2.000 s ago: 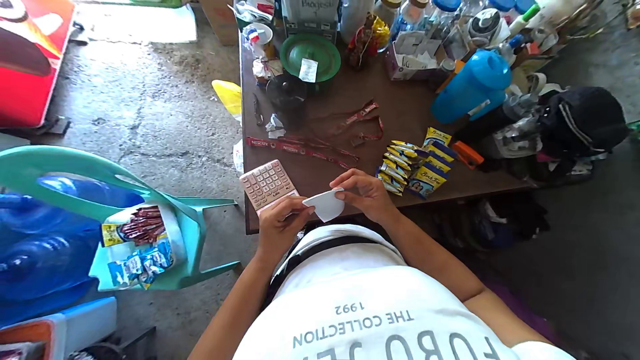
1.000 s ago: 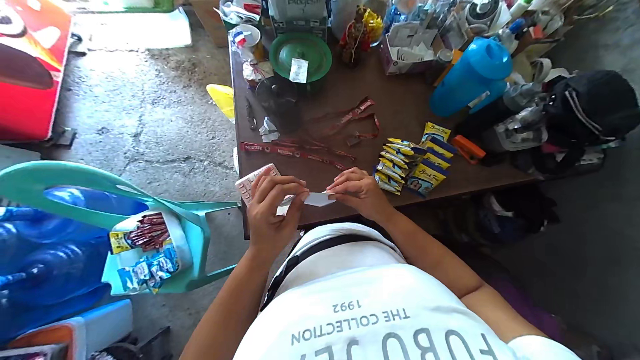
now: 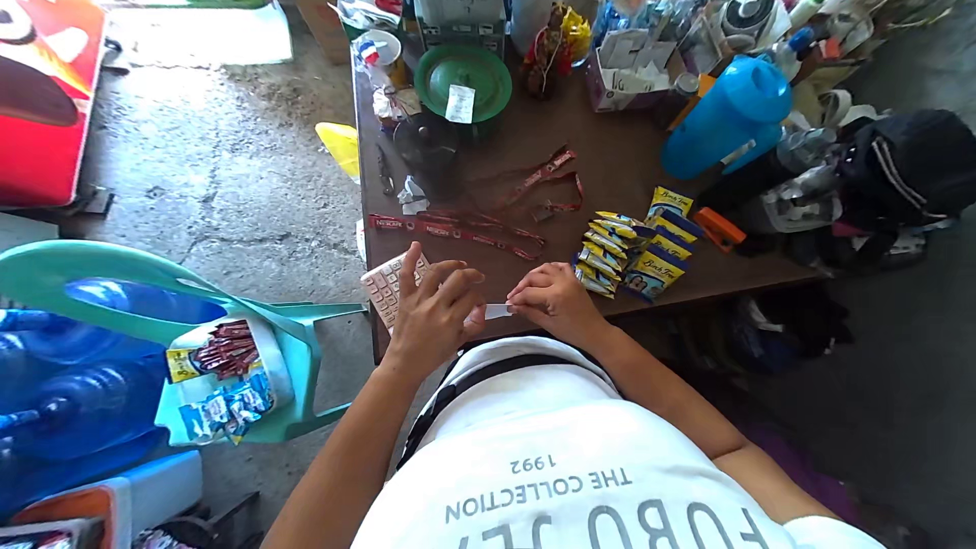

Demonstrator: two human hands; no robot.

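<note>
Between my hands, over the table's near edge, is a small piece of white paper (image 3: 498,311). My right hand (image 3: 555,299) pinches its right end between thumb and fingers. My left hand (image 3: 438,309) is at its left end with fingers spread; whether the thumb grips the paper is hard to tell. Partly behind my left hand lies a pink calculator (image 3: 383,288). Beyond the hands, red printed lanyards (image 3: 465,232) stretch across the brown table (image 3: 610,145). Right of my right hand are several yellow-and-blue sachets (image 3: 657,268) in strips.
A green plate (image 3: 488,70) with a paper slip stands at the back. A blue jug (image 3: 732,114), an orange cutter (image 3: 719,230) and a black bag (image 3: 915,164) are on the right. At the left, a green plastic chair (image 3: 297,381) holds a container of sachets (image 3: 229,404).
The white paper, seen broad two seconds ago, now shows only a narrow strip. The fingers of my left hand have lifted and spread since a second ago. My right hand stays at the paper.
</note>
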